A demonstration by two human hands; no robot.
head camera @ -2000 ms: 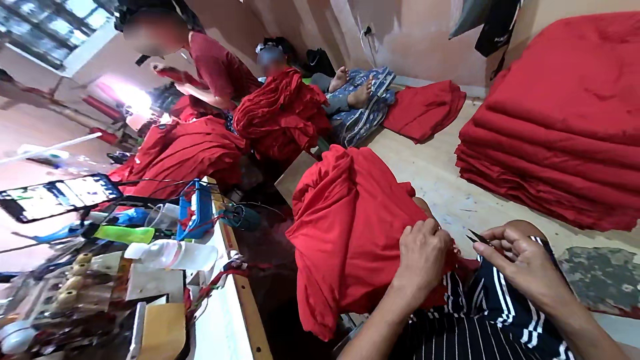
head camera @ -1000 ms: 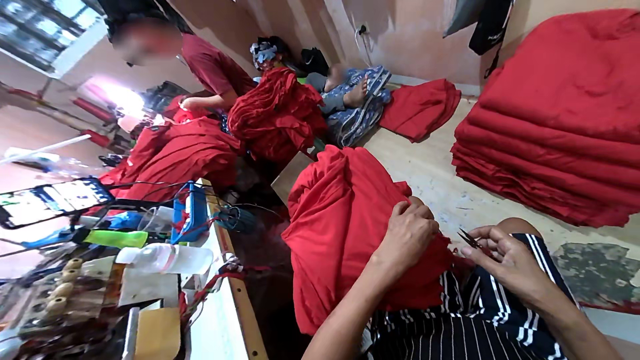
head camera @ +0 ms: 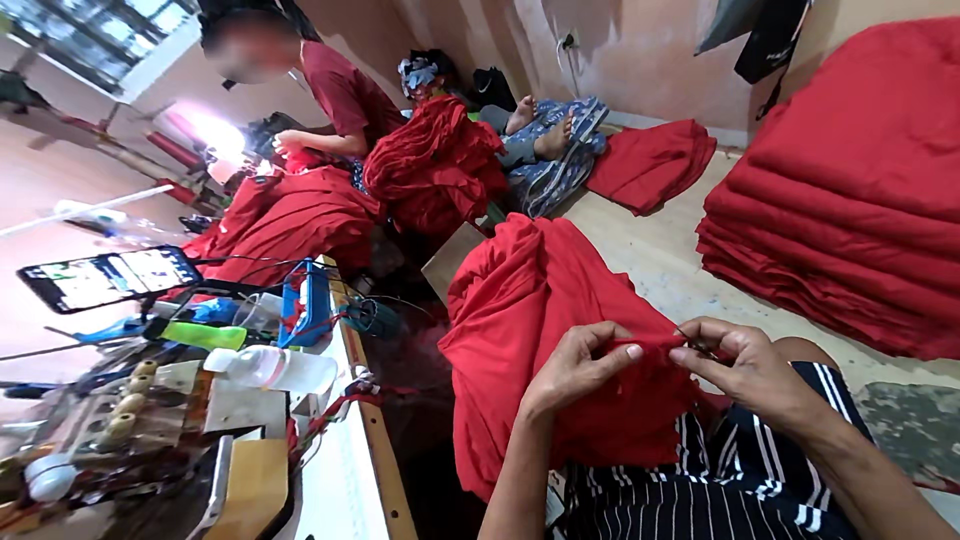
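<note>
A large bundle of red fabric (head camera: 540, 300) lies over my lap, on dark striped clothing. My left hand (head camera: 581, 367) pinches an edge of it between thumb and fingers. Close to its right, my right hand (head camera: 731, 356) has its fingertips at the same edge and holds a small dark pointed tool (head camera: 699, 346), perhaps thread snips, mostly covered by the fingers. A short stretch of the red edge runs between the two hands.
A tall stack of folded red cloth (head camera: 847, 195) stands at right. At left, a sewing table (head camera: 330, 465) carries a plastic bottle (head camera: 274, 369), a blue tray (head camera: 306, 304) and a mounted phone (head camera: 112, 277). A person (head camera: 349, 94) handles red cloth behind; another person's feet (head camera: 553, 139) rest nearby.
My left hand has lifted from resting on the bundle and now pinches its edge. My right hand, formerly apart from the cloth with the pointed tool, has come to that edge.
</note>
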